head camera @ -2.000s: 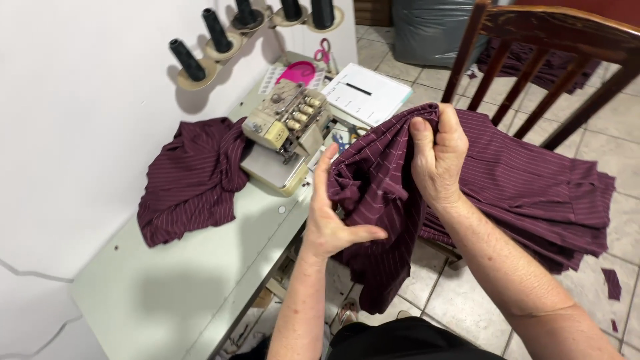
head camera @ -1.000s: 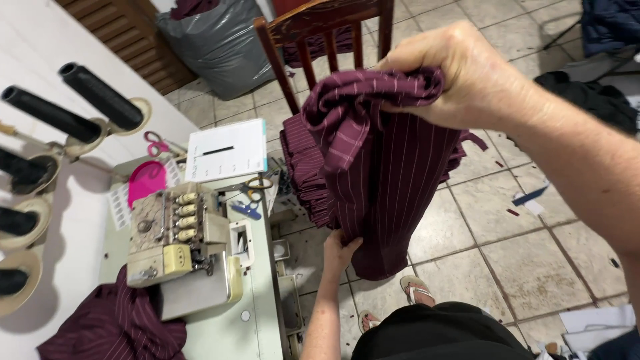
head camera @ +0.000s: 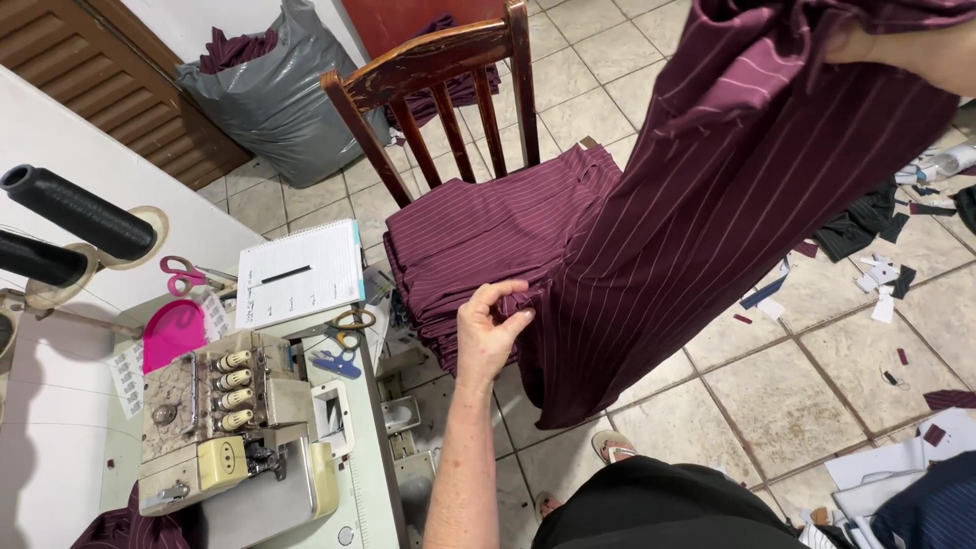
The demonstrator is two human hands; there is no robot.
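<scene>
A maroon pinstriped garment is stretched between my hands. My right hand, at the upper right edge, grips its bunched top; the fingers are partly hidden by cloth. My left hand pinches a lower edge of it between thumb and fingers. Just behind, a folded stack of the same pinstriped cloth lies on the seat of a wooden chair. An overlock sewing machine stands on the pale table at the left, with more maroon cloth beside it at the bottom edge.
On the table lie a spiral notebook with a pen, pink-handled scissors, dark-handled scissors and blue thread snips. Black thread cones stand left. A grey plastic bag sits behind; fabric scraps litter the tiled floor.
My right hand has moved to the upper right, and the garment now hangs stretched at a slant instead of bunched. My left hand still holds its lower part. The view has shifted.
</scene>
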